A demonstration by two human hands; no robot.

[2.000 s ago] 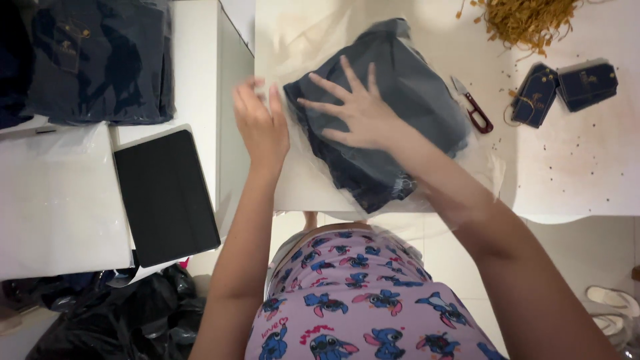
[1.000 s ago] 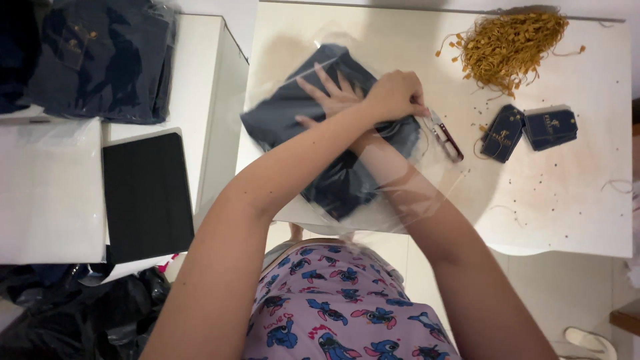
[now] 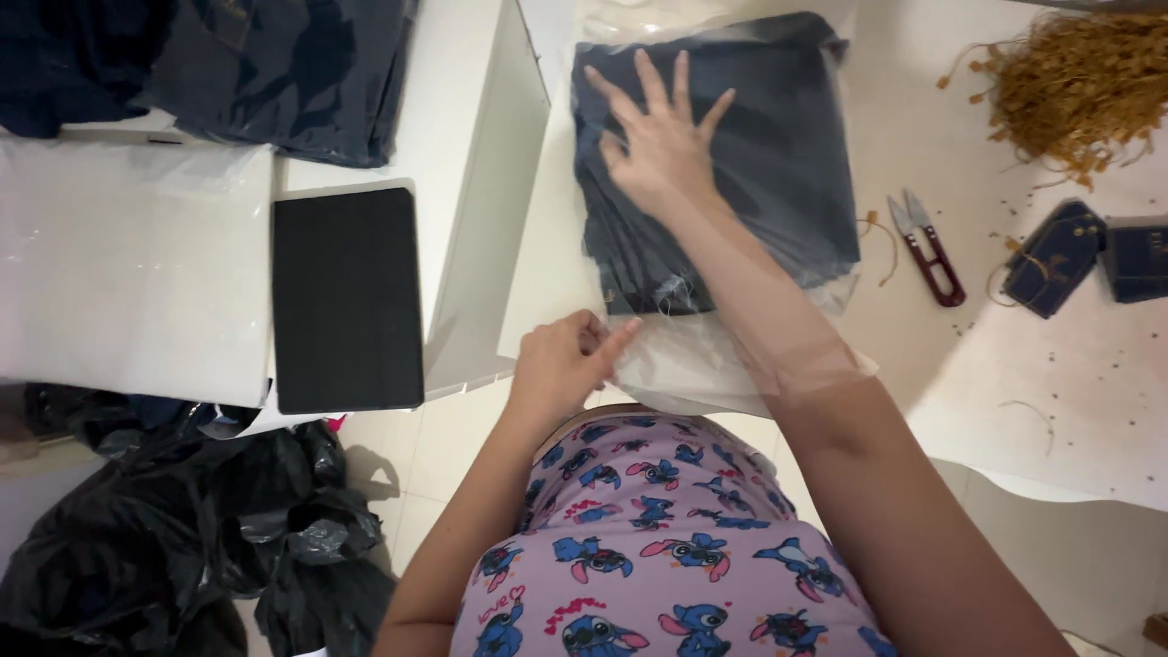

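Observation:
A folded dark navy garment [image 3: 776, 155] lies inside a clear plastic bag [image 3: 703, 356] on the white table. My right hand [image 3: 666, 146] is inside the bag, spread flat with fingers apart on the garment's upper left; the plastic reaches over my right forearm. At the lower left corner of the bag's mouth, my left hand [image 3: 575, 360] pinches the plastic edge between thumb and fingers. Thread snips [image 3: 926, 246] with dark red handles rest to the right of the bag, beside a loose tan string [image 3: 885, 251].
Navy hang tags [image 3: 1054, 260] and a heap of tan tag strings [image 3: 1081, 91] lie at the right. On the left surface are a black tablet-like case [image 3: 347, 301], a stack of clear bags [image 3: 128, 274] and bagged navy garments [image 3: 283, 73]. Black plastic bags [image 3: 182, 538] sit below.
My left hand has come off its crossing over my right forearm to the bag's lower left corner. The bagged garment, tilted before, now lies straighter. My right hand stays spread on it.

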